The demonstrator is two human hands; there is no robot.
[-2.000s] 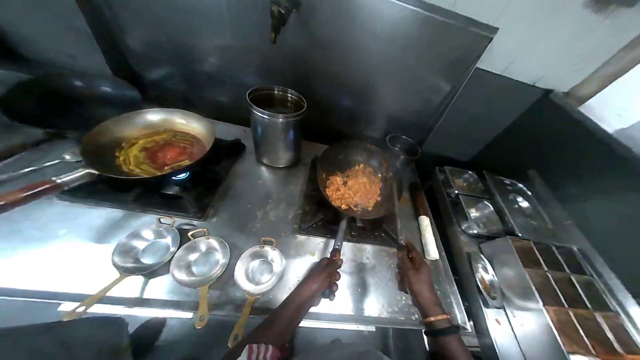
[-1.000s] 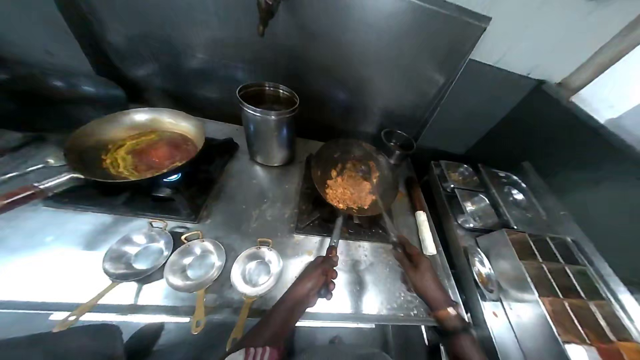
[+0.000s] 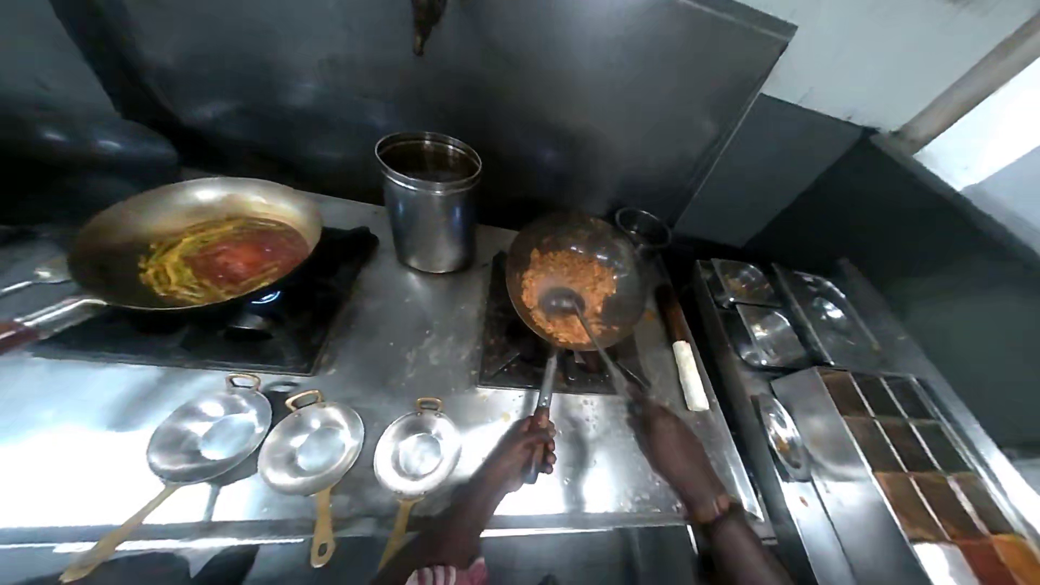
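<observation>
My left hand (image 3: 524, 451) grips the handle of a dark wok (image 3: 630, 305), which is over the right burner (image 3: 496, 353). Chopped orange-brown food (image 3: 585, 272) lies inside it. The long handle of a metal ladle (image 3: 597, 345) is in my right hand (image 3: 662, 435), which is somewhat blurred; the ladle's bowl rests face down on the food. At the left, a large steel pan (image 3: 191, 195) with yellow-green strips and red sauce sits over a burner with a blue flame.
Between the burners stands a tall steel pot (image 3: 435, 223). Several small pans (image 3: 418, 451) line the counter's front left. A cloth-wrapped wooden handle (image 3: 689, 374) lies right of the wok, near metal trays (image 3: 768, 333) and a divided spice container (image 3: 837, 439). A small round vessel (image 3: 642, 227) sits behind the wok.
The ladle's bowl has moved from the wok's right side onto the middle of the food. The food is now spread more widely in the wok. My left hand stays on the wok handle.
</observation>
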